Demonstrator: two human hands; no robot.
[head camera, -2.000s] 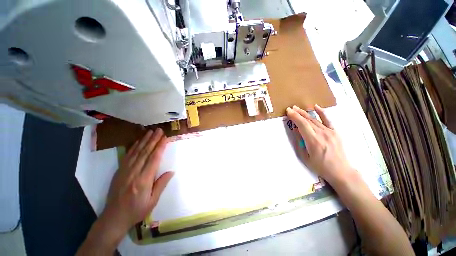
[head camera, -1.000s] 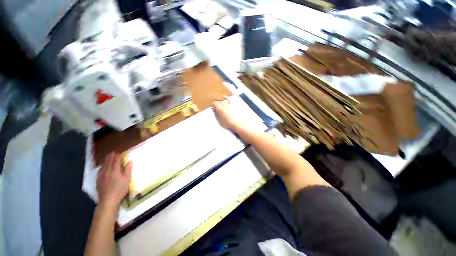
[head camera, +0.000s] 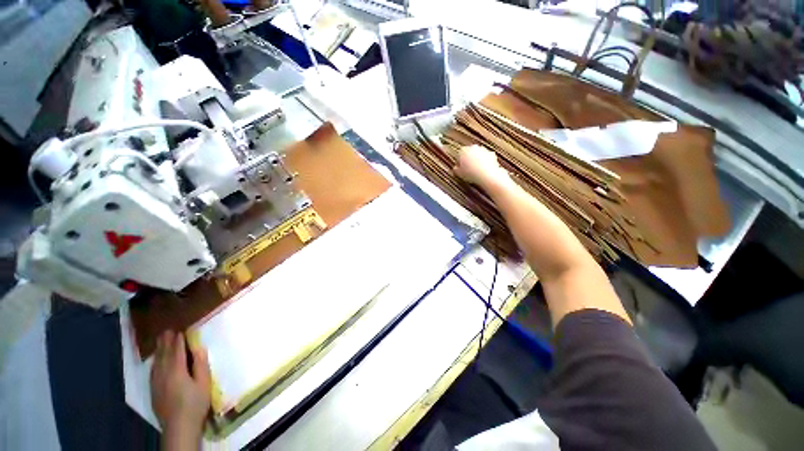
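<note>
A brown bag panel (head camera: 338, 174) lies under the white sewing machine head (head camera: 132, 233) and the yellow presser clamp (head camera: 271, 252), along the back edge of the white positioning template (head camera: 286, 330). My left hand (head camera: 180, 380) rests at the template's left edge, fingertips on the panel's near left corner, gripping nothing that I can see. My right hand (head camera: 476, 164) is on the stack of brown panels (head camera: 538, 181) right of the machine; its fingertips are among the folds, and whether they grip one cannot be told.
The control panel (head camera: 416, 70) stands behind the stack. More brown panels (head camera: 679, 194) with a white sheet (head camera: 617, 139) on them lie at the right. A black sheet (head camera: 84, 379) is left of the machine. Dark and blue cables hang below the table's front edge.
My right hand has left the panel's right part and moved right to the stack. My left hand stays at the template's left edge. The view has swung to the right since the earliest frame.
</note>
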